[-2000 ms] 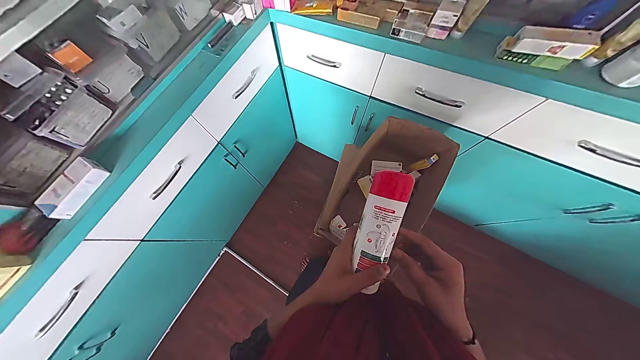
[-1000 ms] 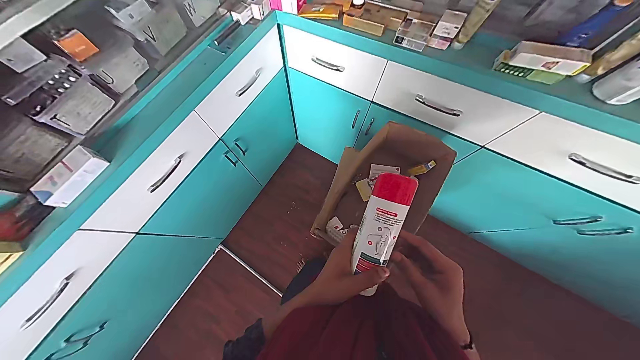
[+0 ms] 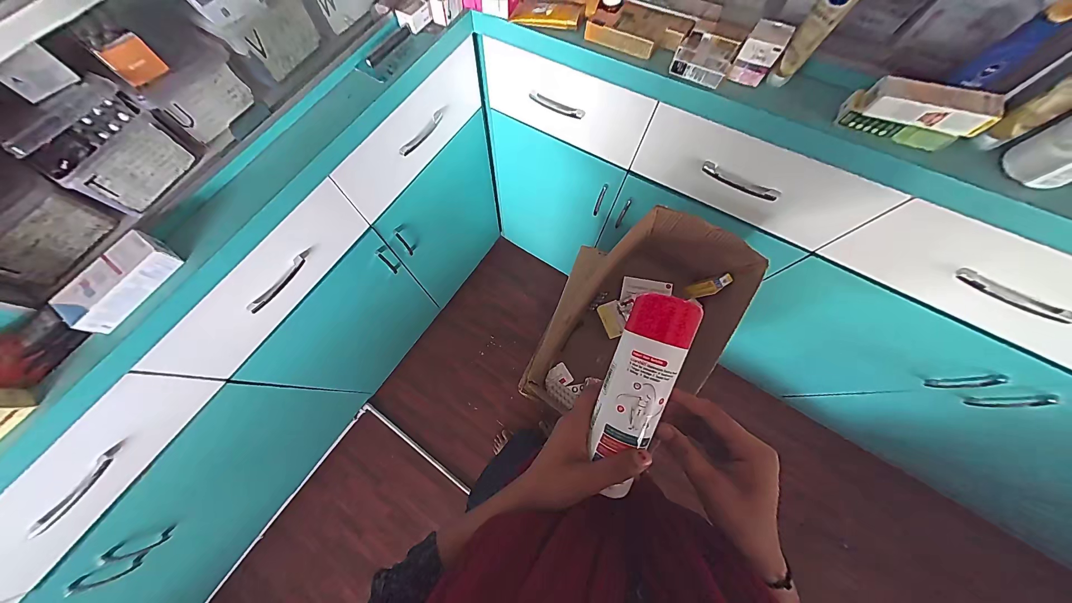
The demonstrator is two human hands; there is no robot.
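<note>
My left hand [image 3: 578, 461] is closed around the lower part of a white bottle [image 3: 638, 394] with a red cap and printed drawings, its thumb across the front. My right hand [image 3: 729, 461] is at the bottle's lower right side, fingers bent with their tips close to it; whether they touch it I cannot tell. Beyond the bottle, an open cardboard box [image 3: 729, 260] holds a small yellow carton [image 3: 709, 286], a white carton [image 3: 645, 287] and what looks like a blister pack [image 3: 563, 387] near its left end. The bottle hides part of the box's inside.
Teal cabinets with white drawers [image 3: 569, 100] meet in a corner around the brown wood-look floor [image 3: 452, 352]. On the counter [image 3: 804, 109] stand an open white carton [image 3: 930, 105], a clear plastic box [image 3: 705, 57] and a white bottle [image 3: 1038, 155]. Another carton [image 3: 117, 280] sits on the left counter.
</note>
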